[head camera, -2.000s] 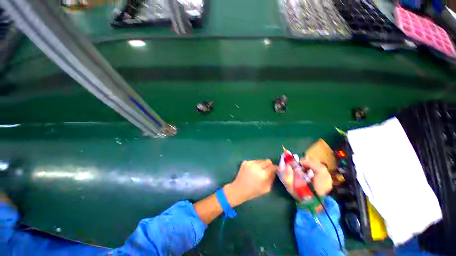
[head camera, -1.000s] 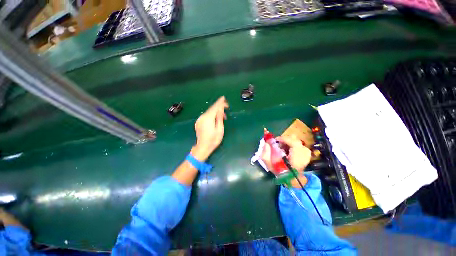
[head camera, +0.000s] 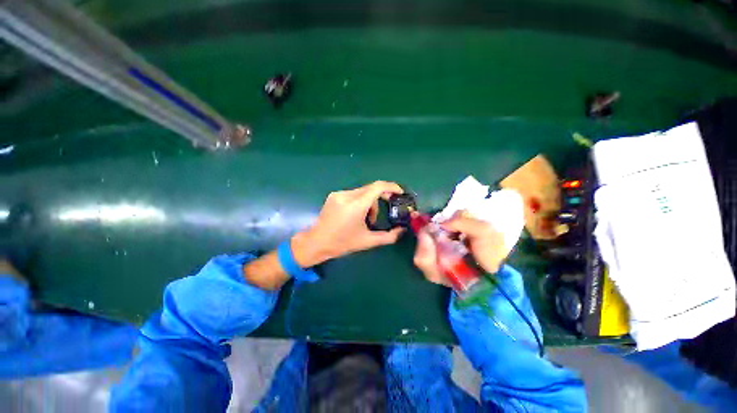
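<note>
My left hand (head camera: 351, 220), with a blue wrist band, holds a small black component (head camera: 399, 210) between thumb and fingers above the green surface. My right hand (head camera: 462, 248) holds the dispensing syringe (head camera: 454, 264) like a pen. The syringe has red contents and a green rear end, and its tip is at the right side of the component. Whether the tip touches it is too small to tell. A white tissue (head camera: 491, 211) lies by my right hand, partly hidden by it.
Two more black components stand on the green belt, one far left (head camera: 278, 88), one far right (head camera: 602, 104). A grey metal post (head camera: 153, 93) is at left. At right are cardboard (head camera: 535, 196), the black controller (head camera: 572, 302) and white paper (head camera: 664, 234). Another person's blue sleeve (head camera: 73, 343) is at lower left.
My left hand has come back from the belt and now holds a component. The syringe tip has met up with it. The middle component is gone from the belt, and the view has shifted.
</note>
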